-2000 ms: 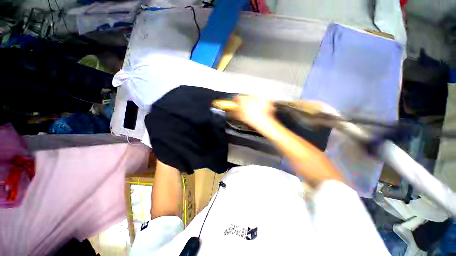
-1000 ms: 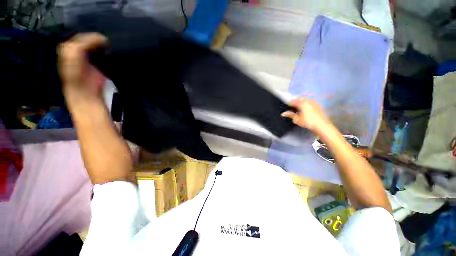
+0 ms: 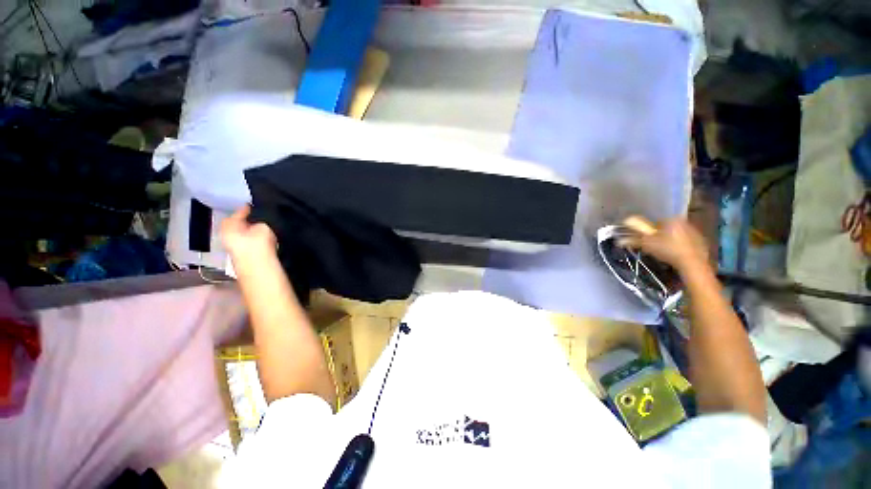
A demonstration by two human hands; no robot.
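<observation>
A black garment piece [image 3: 439, 201] lies flat along the pale padded sleeve board [image 3: 286, 129], and its bunched part hangs over the near side. My left hand [image 3: 250, 239] is at the garment's left edge with fingers closed on the cloth. The steam iron [image 3: 635, 272] is at the right on the lavender-blue cloth [image 3: 597, 105]. My right hand [image 3: 664, 244] is closed around the iron's handle, to the right of the garment. The iron's underside is hidden.
A long blue block [image 3: 334, 67] and a tan strip [image 3: 369, 84] lie at the back of the grey table [image 3: 439, 62]. Pink cloth [image 3: 124, 372] drapes at left. A carton [image 3: 339, 358] and yellow-green can [image 3: 649, 406] are below the table's front. The iron's hose runs right.
The garment, spread in the air between both hands a second ago, now lies on the sleeve board. My right hand has let go of the cloth and taken hold of the iron.
</observation>
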